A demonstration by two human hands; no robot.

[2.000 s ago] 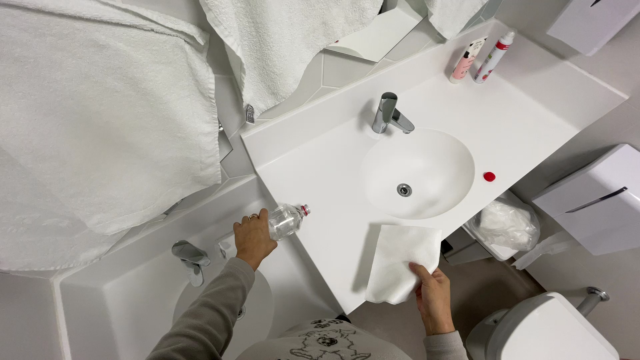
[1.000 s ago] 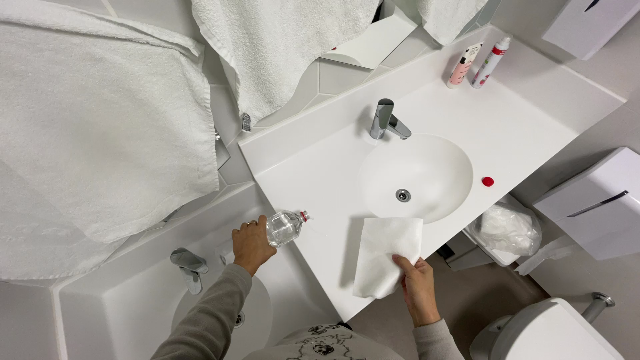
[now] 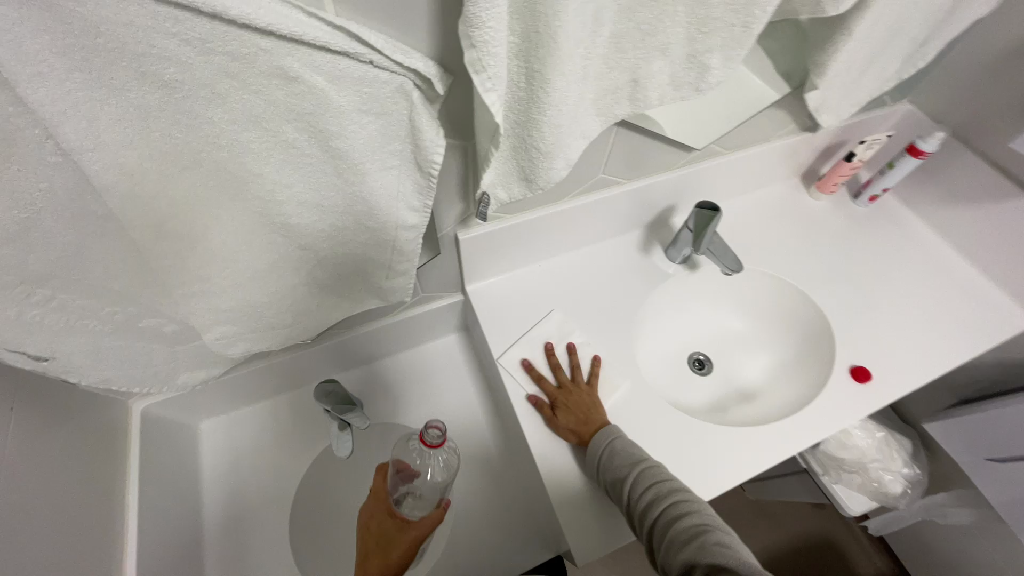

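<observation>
My left hand (image 3: 400,520) grips a clear plastic bottle (image 3: 426,472), uncapped, with a red ring at its neck, held upright over the lower basin (image 3: 344,496). Fingers spread, my right hand (image 3: 572,400) lies flat on a white paper sheet or cloth (image 3: 536,340) on the left part of the white countertop (image 3: 552,472). A red bottle cap (image 3: 860,374) rests on the counter, right of the round sink bowl (image 3: 752,352). Part of the white sheet is hidden under my hand.
A chrome faucet (image 3: 702,238) stands behind the sink, another (image 3: 342,416) at the lower basin. A pink tube (image 3: 848,168) and a white-and-red tube (image 3: 892,172) stand at the back right. White towels (image 3: 240,176) hang above. A lined bin (image 3: 868,464) sits below the counter's right edge.
My right hand has moved left from the counter's front edge with the white sheet, which now lies under it on the countertop. The bottle, tilted before, is now upright in my left hand.
</observation>
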